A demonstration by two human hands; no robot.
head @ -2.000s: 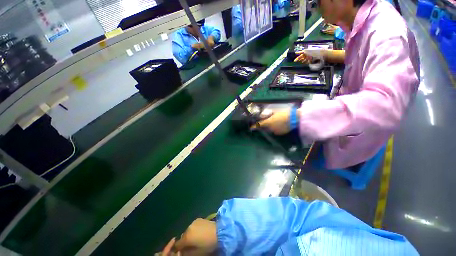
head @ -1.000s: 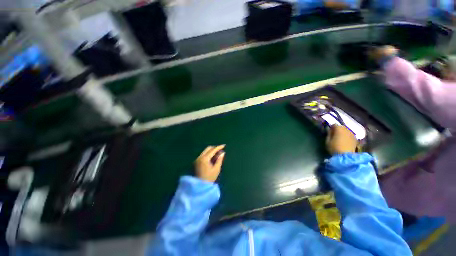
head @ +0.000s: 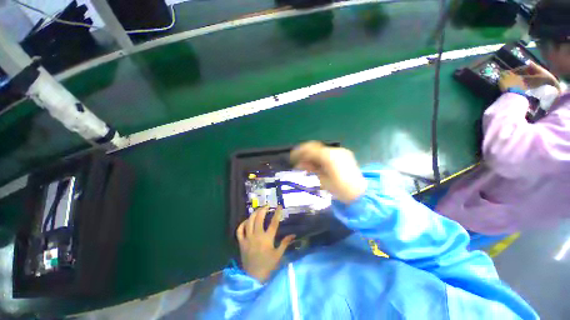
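Observation:
A black foam tray (head: 236, 164) lies on the green bench in front of me and holds an open device. The device shows a silver-white battery pack (head: 300, 199), dark flex cables and a mainboard (head: 262, 195) with yellow spots at its left end. My left hand (head: 260, 244) rests at the tray's near left edge, fingers spread, fingertips at the board end. My right hand (head: 325, 167) is blurred above the tray's far right part. Its fingers look bent, and whether it holds anything is hidden.
At left, stacked black trays (head: 103, 225) hold another open device (head: 53, 219). A white-wrapped post (head: 69, 112) stands behind them. A black cord (head: 436, 100) hangs right of my tray. A coworker in pink (head: 512, 150) works at far right. A yellow scrap (head: 377, 249) is by my lap.
The tray with the device now lies in front of me, further left than before. My left hand has come onto its near edge. My right hand has moved left with it and is above it.

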